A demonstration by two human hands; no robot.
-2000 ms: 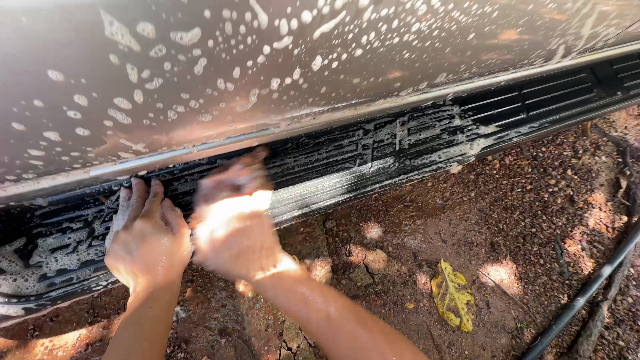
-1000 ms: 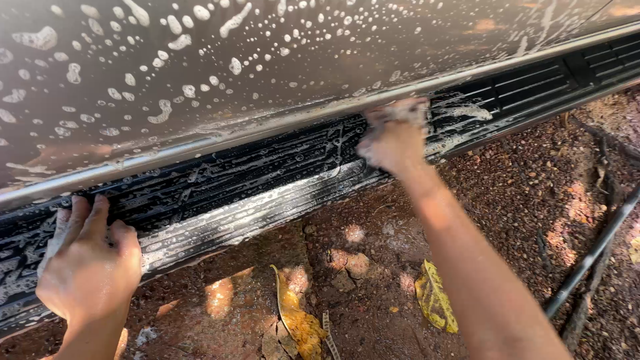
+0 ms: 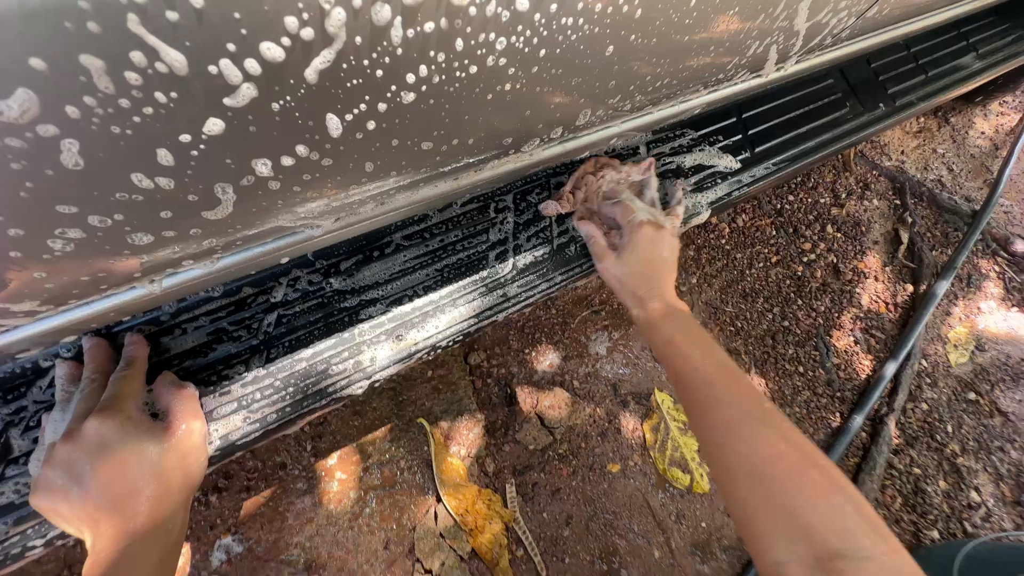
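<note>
A black ribbed running board of a vehicle crosses the view from lower left to upper right, coated with suds along its left and middle parts. My right hand presses a soapy, wet pinkish cloth or sponge onto the board right of the middle; the palm side is hidden. At the far left, my left hand rests on the board with fingers bent over its ribs; whether anything lies beneath it is hidden. Foam spots dot the tan metallic door panel above.
Reddish gravelly soil lies below the board. On it are a yellow leaf, a curled orange-brown leaf, and a black hose beside a root. A dark rounded object shows at the lower right corner.
Two seconds ago my hands were close together; my right hand has since moved right along the running board. Suds now cover more of the board beside my left hand's earlier place cannot be told.
</note>
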